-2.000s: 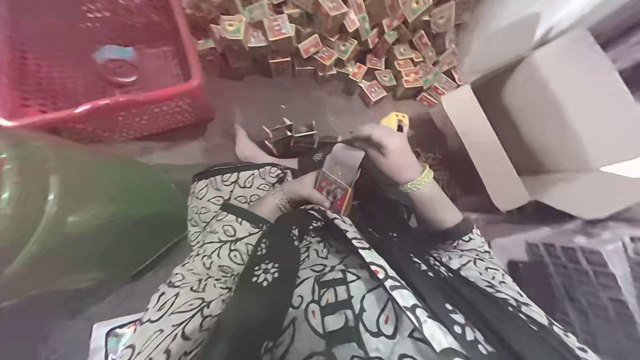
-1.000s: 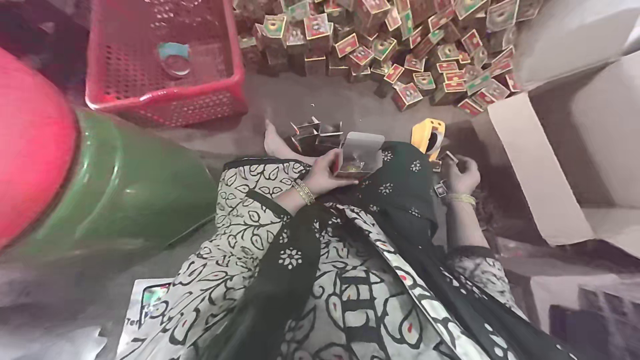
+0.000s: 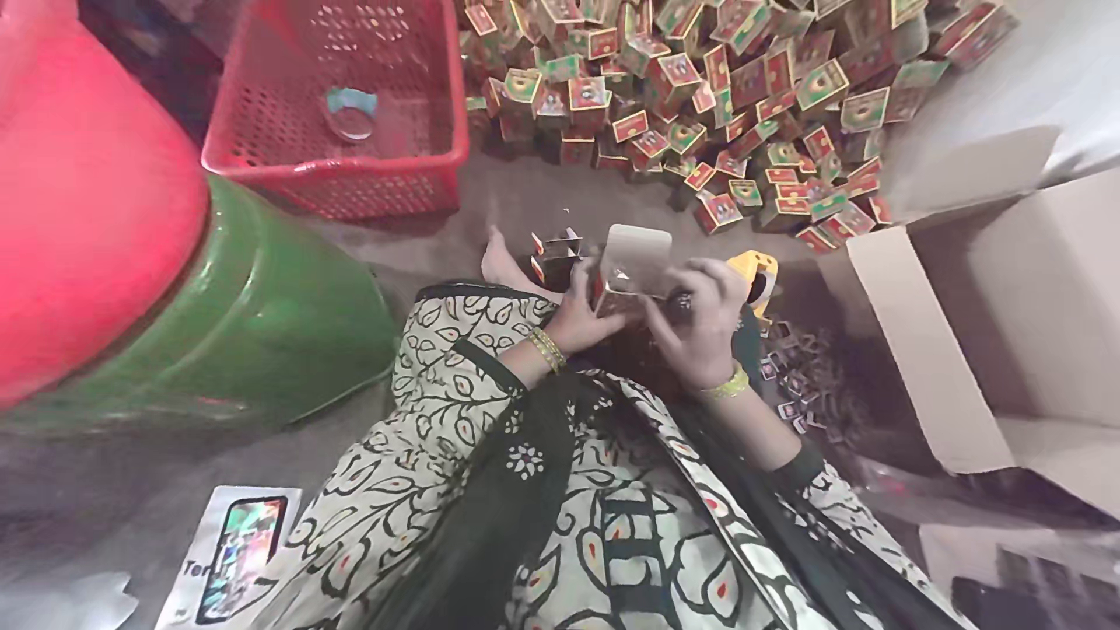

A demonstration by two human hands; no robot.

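My left hand (image 3: 584, 317) grips a small printed cardboard box (image 3: 632, 267) from its left side, with the box's pale flap raised. At the box's right side is my right hand (image 3: 707, 322), its fingers curled and its thumb near the opening; whether it holds something is unclear. Beyond my right hand lies a yellow tape dispenser (image 3: 754, 271), partly hidden. Several small dark-sided boxes (image 3: 557, 259) stand on the floor just past my left hand. Right of my right hand lies a heap of small items with pictures (image 3: 796, 376).
A red plastic basket (image 3: 367, 188) holding a roll of tape stands at upper left. Many small printed boxes (image 3: 674, 114) are piled at the top. A green drum (image 3: 289, 306) with a red top is at left, a large open carton (image 3: 936, 359) at right.
My right hand, low beside the yellow dispenser one second ago, has moved left to the box in my left hand. The box's flap stays raised.
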